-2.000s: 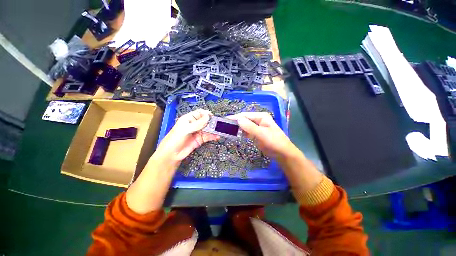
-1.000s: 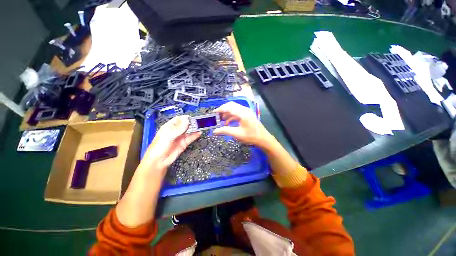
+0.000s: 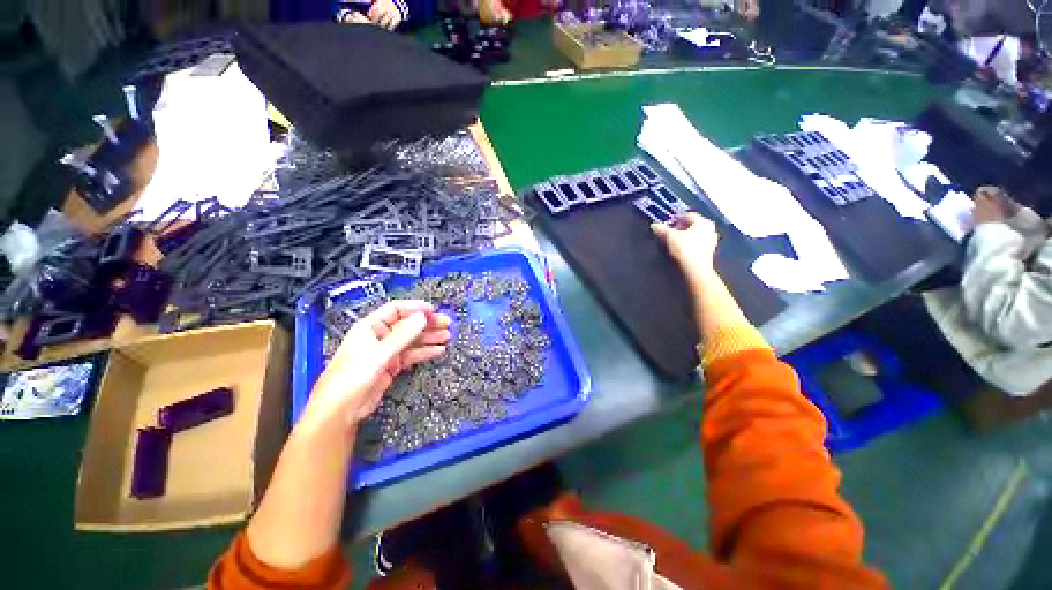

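My right hand [image 3: 690, 240] is over the black foam sheet [image 3: 617, 271], its fingertips on the near end of an assembled unit [image 3: 648, 209] beside another, in front of a row of several. My left hand [image 3: 381, 352] is above the left part of the blue tray [image 3: 568, 406], its fingers curled towards the thumb; I cannot tell whether anything small is between them. Many small inserts [image 3: 467, 386] lie in the tray. Loose plastic frames [image 3: 392, 259] form a heap behind it, and a few lie in its back left corner.
A tan carton [image 3: 237, 461] with dark window panels [image 3: 196, 409] is left of the tray. A foam stack [image 3: 363, 87] stands behind the heap. White sheets [image 3: 738, 190] and more units on foam [image 3: 825, 167] are at right. Another person's sleeve [image 3: 1009, 288] is at far right.
My right hand has left my left hand and moved right to the foam with the assembled unit. My left hand stays over the tray without it. The view has turned right.
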